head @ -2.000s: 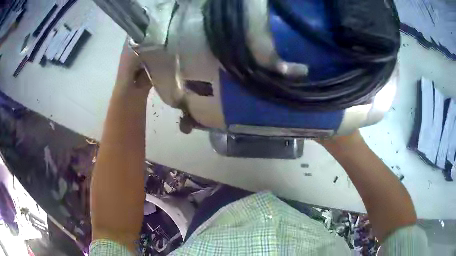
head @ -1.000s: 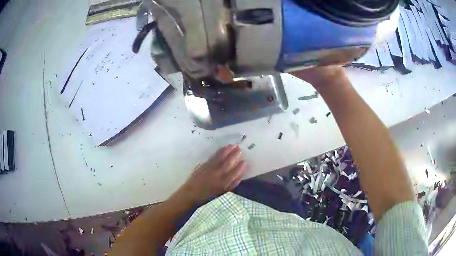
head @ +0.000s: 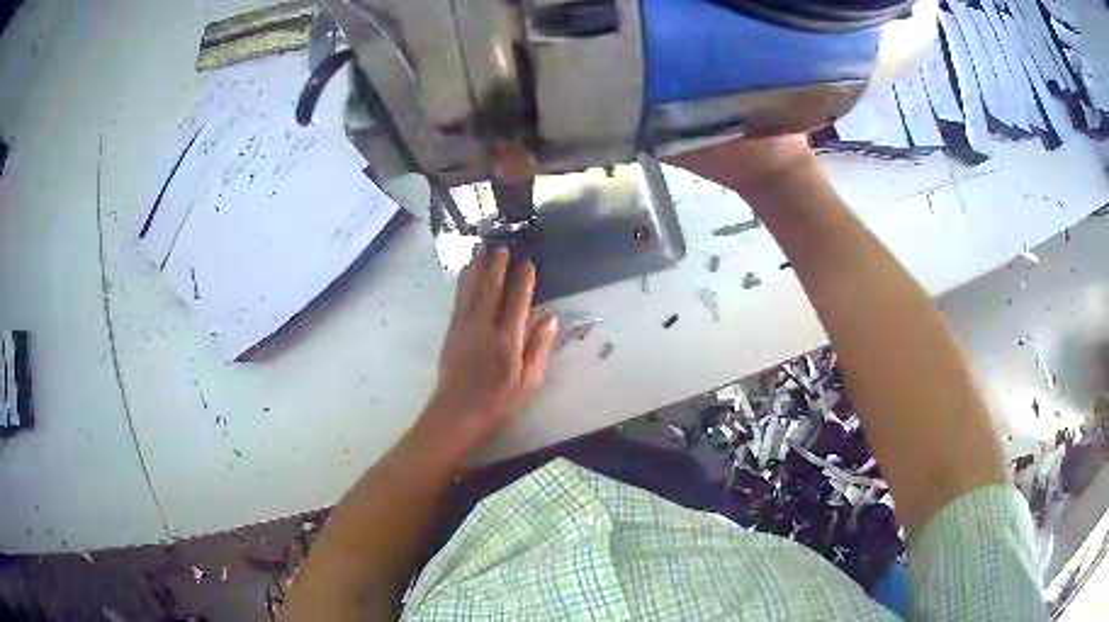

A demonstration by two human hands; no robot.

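The cloth cutting machine (head: 584,85), with a silver and blue motor body, fills the top centre. Its flat shiny base plate (head: 608,231) rests on the table below it. My left hand (head: 496,334) is bare and lies at the plate's near left edge, fingertips by the foot of the knife guard, fingers slightly apart, with nothing seen in it. My right hand (head: 752,160) reaches under the far right part of the motor; its fingers are hidden behind the body, so its grip cannot be seen. A dark fabric lay topped with white marked paper (head: 268,219) lies left of the machine.
A yellowish-brown bar weight (head: 255,37) lies at the lay's far edge. Cut pieces (head: 973,85) stand in rows at the far right, and a small stack (head: 15,383) is at the left edge. Small scraps (head: 670,321) lie on the table; more are heaped on the floor (head: 791,450).
The view first swung to show the lay and the cut pieces. My left hand left the machine's side, came down onto the table, then moved forward to the base plate. My right hand stays under the motor.
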